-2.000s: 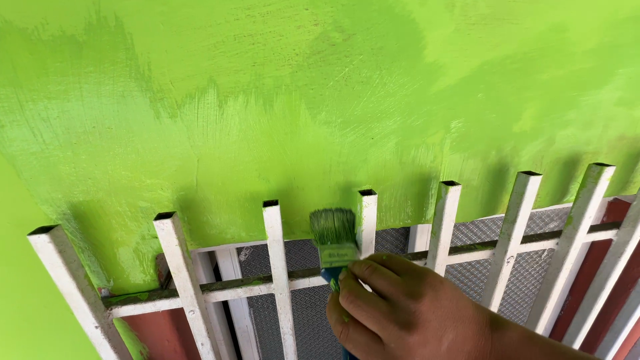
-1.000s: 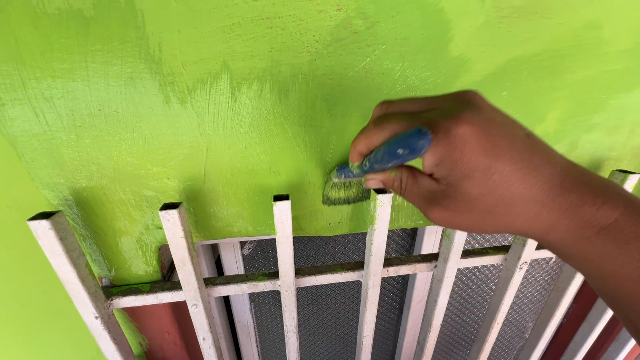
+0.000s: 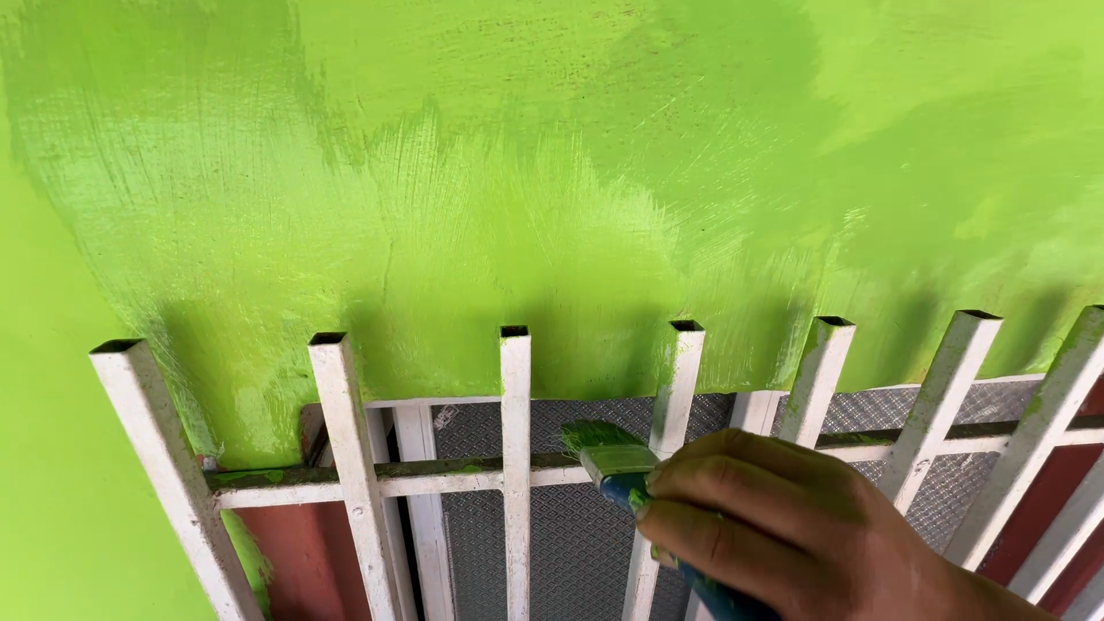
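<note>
My right hand [image 3: 776, 526] grips the blue handle of a paintbrush [image 3: 617, 461], whose bristles are coated in green paint and point up and to the left. The brush is in front of the white metal grille, near its horizontal bar and between two uprights. Above and behind the grille is a wall [image 3: 517, 198] covered in bright green paint, with visible brush strokes and uneven shades. Green smears mark the fingers and handle. My left hand is out of view.
White square metal tubes [image 3: 516, 388] with hollow top ends stand in a row across the lower view. A crossbar [image 3: 440, 485] joins them. Behind are a patterned grey panel [image 3: 552, 552], white frame strips [image 3: 424, 483] and reddish-brown surfaces [image 3: 302, 552].
My right hand has drawn the brush down from the wall's lower part, behind the tube tops, to the front of the grille. The brush handle now points downward.
</note>
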